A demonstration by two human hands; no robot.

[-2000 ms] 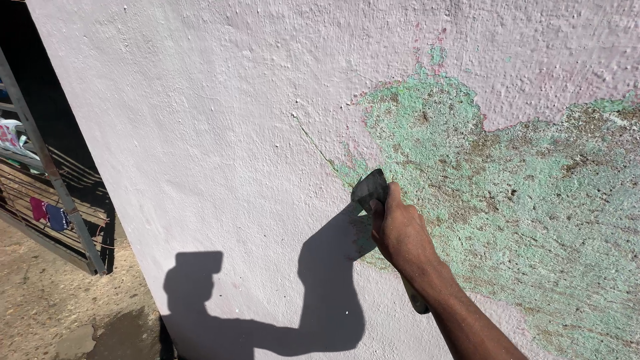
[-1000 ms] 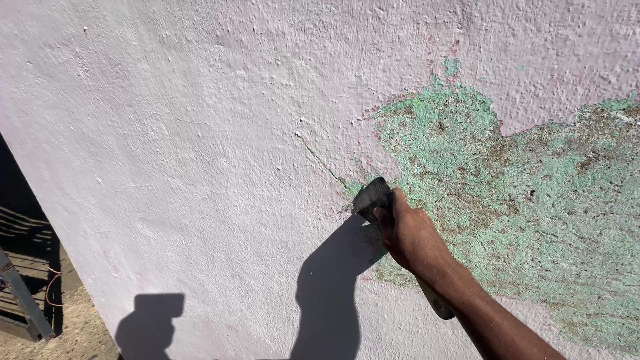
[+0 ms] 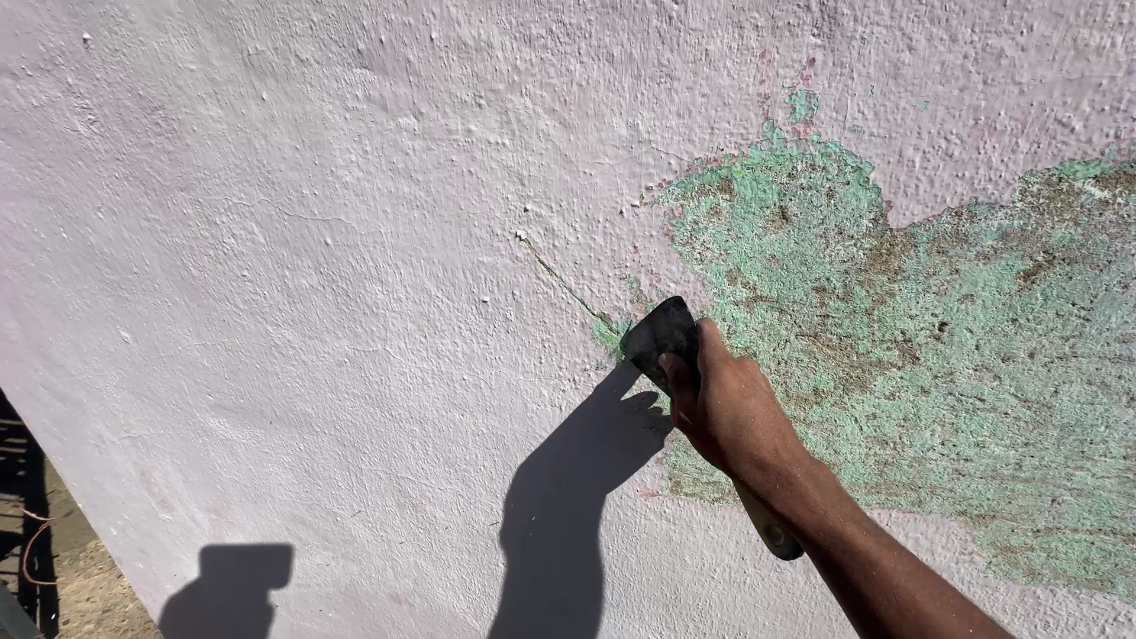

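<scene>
My right hand (image 3: pixel 732 399) grips a putty knife, a scraper with a wide dark blade (image 3: pixel 661 337) and a handle whose end (image 3: pixel 774 532) sticks out below the wrist. The blade's edge lies at the left border of a rough green patch (image 3: pixel 887 355) on a pale pink painted wall (image 3: pixel 355 311). From near the blade a thin scratch or crack (image 3: pixel 568 284) runs up and to the left. Small green and reddish flecks show around the patch's border. My left hand is out of the picture.
The textured wall fills most of the view. Shadows of my head (image 3: pixel 222 590) and arm (image 3: pixel 559 506) fall on it. Past the wall's edge at lower left are rough ground (image 3: pixel 98 590), a dark slatted thing and a thin orange-brown cord (image 3: pixel 35 550).
The view has shifted, so less of the ground and slatted structure shows at left. My right hand keeps hold of the scraper near the same left border of the green patch.
</scene>
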